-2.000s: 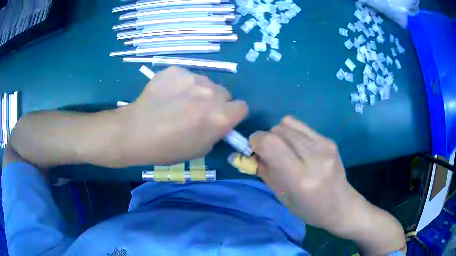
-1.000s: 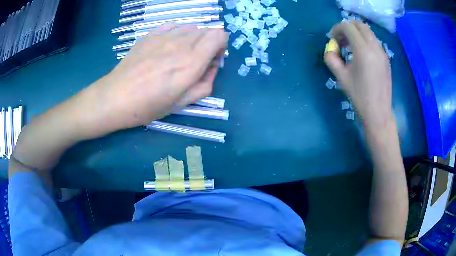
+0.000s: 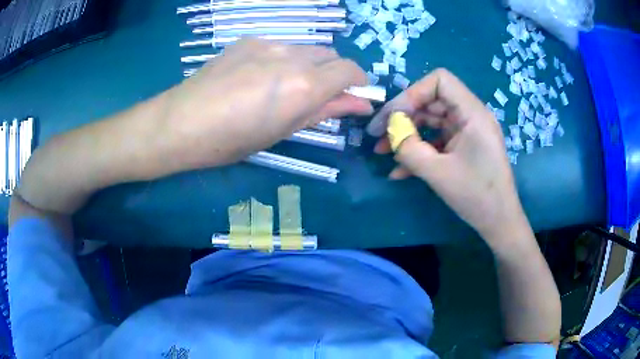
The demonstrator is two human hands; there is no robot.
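Observation:
My left hand is closed around a silver metal tube, whose end sticks out between thumb and fingers. My right hand, with a yellow covering on the thumb, is close to that tube end, fingers curled. Whether a small piece is between its fingertips cannot be told. More silver tubes lie in a row beyond my left hand, and others lie below it, partly hidden. Small translucent caps lie in a near pile and a right pile.
A short tube is taped at the bench edge. A black tray of rods stands at far left, with a few bright rods nearer. A blue bin is at right, beside a clear plastic bag.
My right hand has come back from the right cap pile to the tube end near my left hand. My left hand has moved slightly right, and the tube end now shows clearly.

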